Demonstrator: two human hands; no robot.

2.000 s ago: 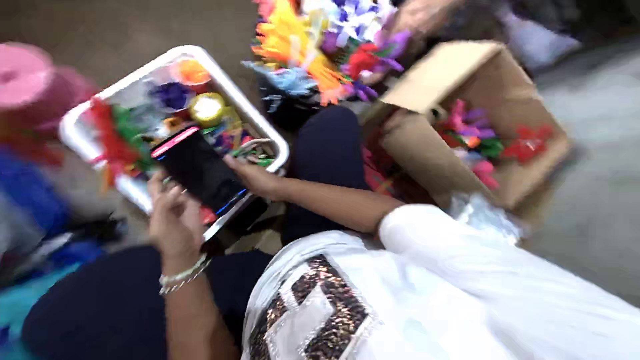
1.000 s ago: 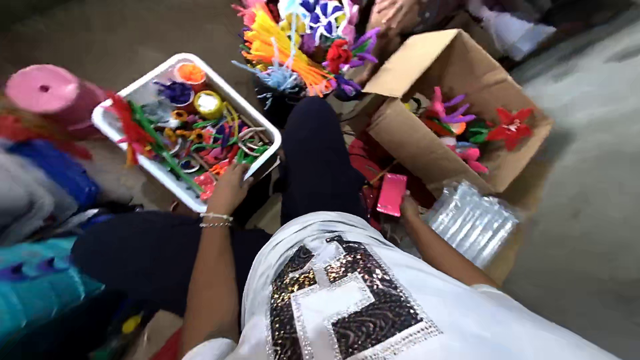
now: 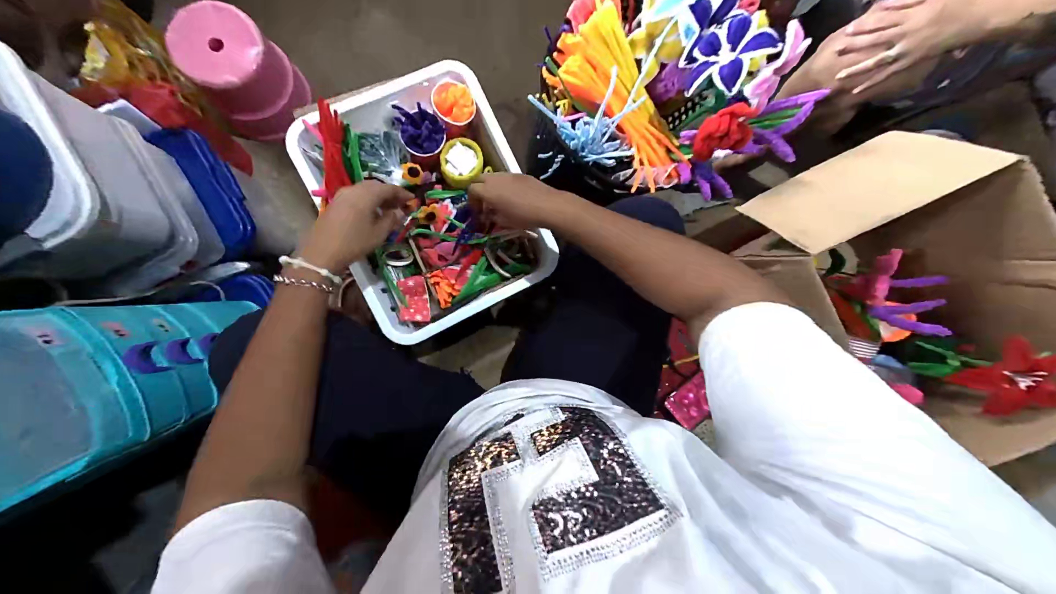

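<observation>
Both hands are in a white plastic tray (image 3: 450,323) of craft pieces. My left hand (image 3: 359,221), with bracelets at the wrist, hovers over the tray's left side beside red pipe cleaners (image 3: 332,153); its fingertips are by small felt flowers (image 3: 429,216). My right hand (image 3: 507,200) reaches in from the right, fingers bent down near a yellow cup (image 3: 461,161); what it touches is hidden. Cups of purple pipe cleaners (image 3: 420,132) and orange pieces (image 3: 454,104) stand at the back. A tape roll (image 3: 398,255) and a red dotted piece (image 3: 414,299) lie at the front.
A dark basket of pipe-cleaner flowers (image 3: 734,49) stands at the back right, near another person's hands (image 3: 891,49). An open cardboard box (image 3: 973,223) with flowers is at right. At left are pink stools (image 3: 235,58), stacked storage tubs (image 3: 99,157) and teal drawers (image 3: 107,371).
The phone seen in my hands two seconds ago, then in my right hand, is no longer held up. My right hand has moved from beside my leg into the tray.
</observation>
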